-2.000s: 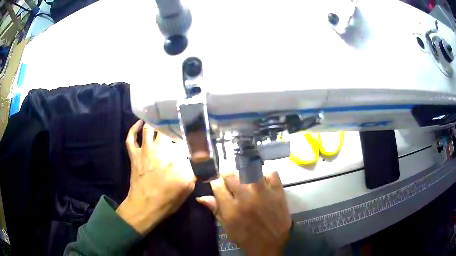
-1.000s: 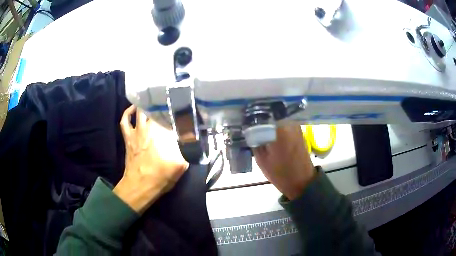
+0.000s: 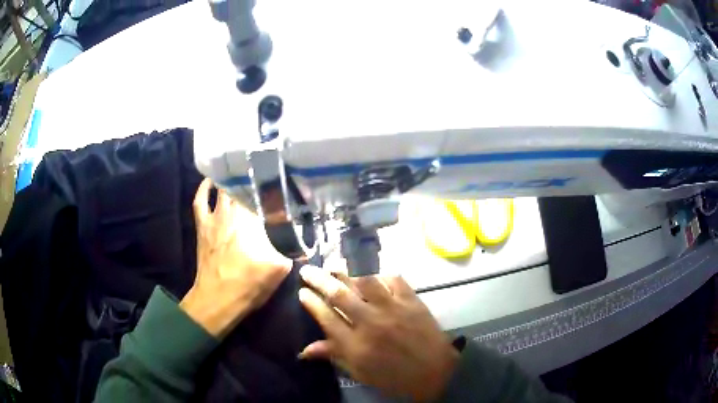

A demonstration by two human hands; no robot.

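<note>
The dark garment [image 3: 138,205] lies heaped left of the needle area and runs down under both hands. My left hand [image 3: 236,264] presses on the garment left of the needle area, its fingertips partly hidden by the machine head. My right hand [image 3: 378,327] lies at the garment's right edge, fingertips just below the needle area, thumb on the cloth. The white sewing machine head [image 3: 472,149] crosses above the hands. The shiny take-up lever guard [image 3: 275,205] and grey cylinder [image 3: 362,252] hang at its left end. They hide the needle and presser foot.
Yellow scissor handles [image 3: 453,228] lie behind the needle area, under the head. A black smartphone [image 3: 573,244] lies right of them. A measuring tape [image 3: 551,327] runs along the table's front edge. A dark control panel [image 3: 661,169] is on the head's right.
Since one second ago, my right hand has come from behind the grey cylinder back down to the garment's edge. My left hand stays on the cloth. The camera view has shifted slightly.
</note>
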